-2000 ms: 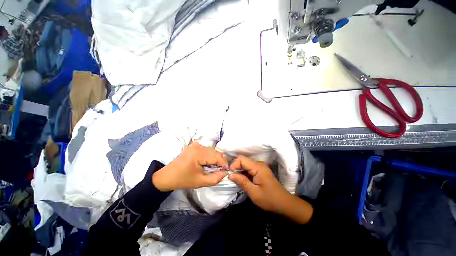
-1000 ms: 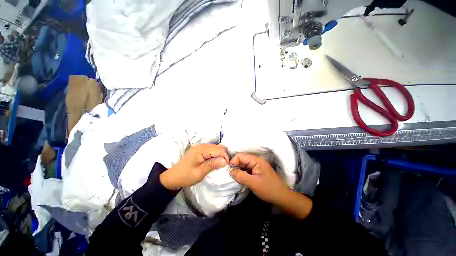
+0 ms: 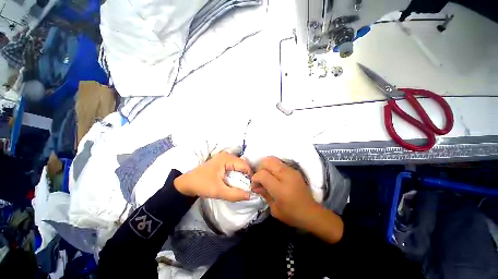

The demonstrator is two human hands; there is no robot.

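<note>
A garment piece with white lining (image 3: 232, 215) lies bunched at my lap and the table's front edge, with dark checked shell fabric (image 3: 205, 248) below it. My left hand (image 3: 214, 177) pinches the white cloth between thumb and fingers, with a bit of white showing in the gap. My right hand (image 3: 284, 190) is close beside it, knuckles up, fingertips curled onto the same spot. The fingertips of the two hands meet. What exactly lies between them is too small and partly hidden to tell.
Red-handled scissors (image 3: 418, 117) lie on the machine bed, right of the needle area (image 3: 327, 65). A slim pale tool (image 3: 426, 48) lies behind them. Stacked garment pieces (image 3: 144, 49) are at the upper left. A blue crate (image 3: 394, 210) with dark garments is below right. A measuring scale (image 3: 404, 152) edges the table.
My right hand has turned knuckles up and curled in more against the left fingertips. My left thumb and fingers have spread a little around the white cloth. The view has shifted slightly.
</note>
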